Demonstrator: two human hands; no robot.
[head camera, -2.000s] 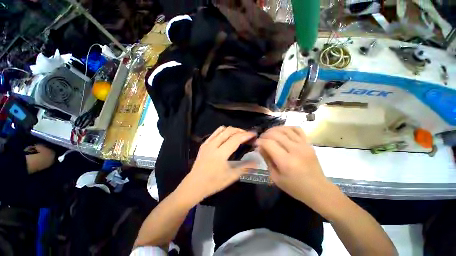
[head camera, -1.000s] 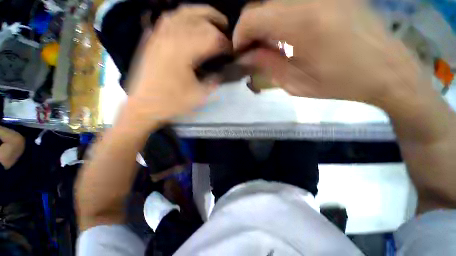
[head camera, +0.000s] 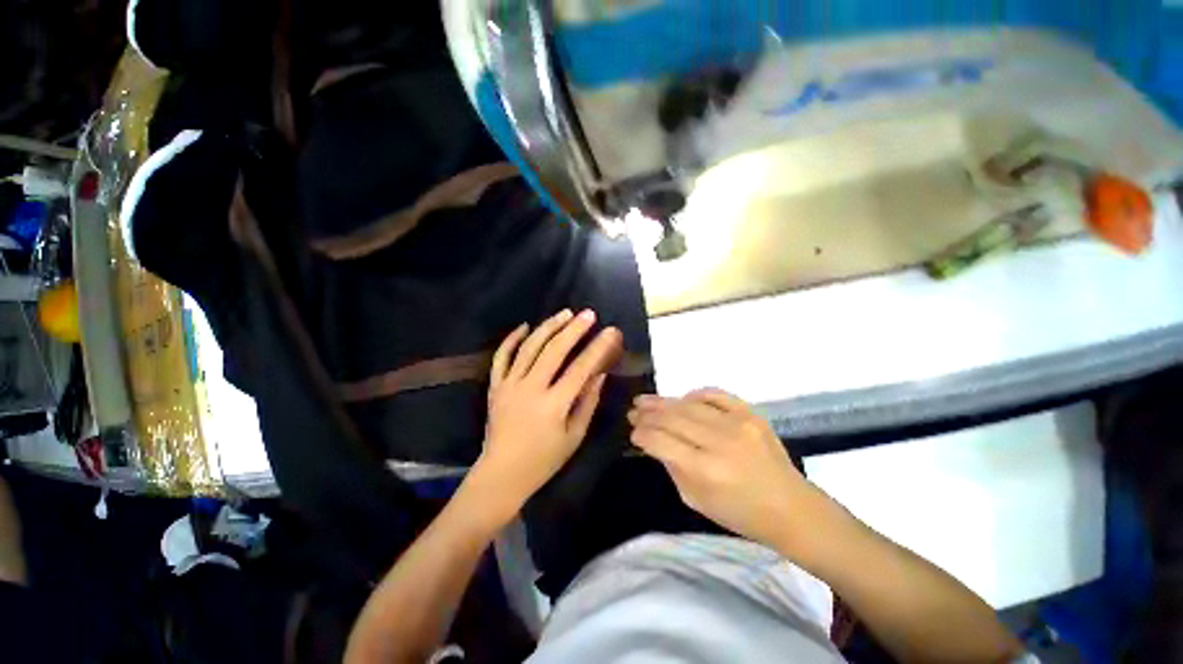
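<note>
The black garment lies left of and under the lit needle area of the sewing machine. Brown strips cross it. My left hand rests palm down on the fabric, fingers slightly spread, below the needle. My right hand is at the garment's right edge by the table's front, fingers bent with the tips at the fabric edge; the fingertips seem to pinch it, the thumb is hidden.
Green snips and an orange-capped item lie on the machine bed at right. Taped brown cardboard and a yellow-orange round thing are at left. The measuring tape strip runs along the table's front edge.
The view has shifted and the machine looks nearer. My hands have come down from close in front of the camera and moved apart. The fabric now lies spread flat beside the needle.
</note>
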